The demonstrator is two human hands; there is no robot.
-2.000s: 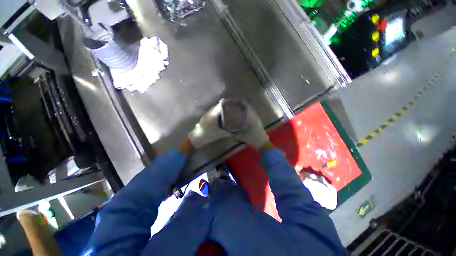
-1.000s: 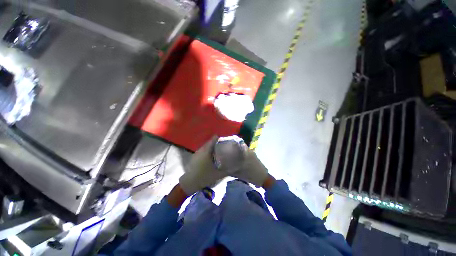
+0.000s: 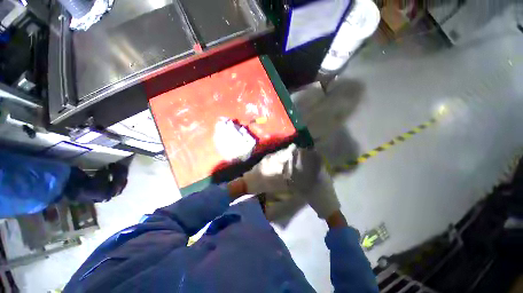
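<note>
My left hand (image 3: 270, 171), in a pale glove, is at the near right edge of the red-topped bench. My right hand (image 3: 319, 191), also gloved, is beside it over the floor. The hands are together around a grey cup (image 3: 304, 163), which is blurred and mostly hidden by the gloves. The red-topped bench (image 3: 192, 120) has whitish smears and a dark green edge. A crumpled white cloth (image 3: 232, 140) lies on it, just beyond my left hand, with a small yellow item (image 3: 260, 121) beside it.
A grey metal machine table (image 3: 132, 46) stands behind the bench. A pale board with a blue border (image 3: 312, 23) and a white cylindrical object (image 3: 351, 37) are at the top. A person in blue (image 3: 34, 183) is at the left. Yellow-black tape (image 3: 395, 140) crosses the floor at right.
The view has turned, so the bench lies left of my hands and the board shows at the top. The hands stay together on the cup, which is now less visible between the gloves.
</note>
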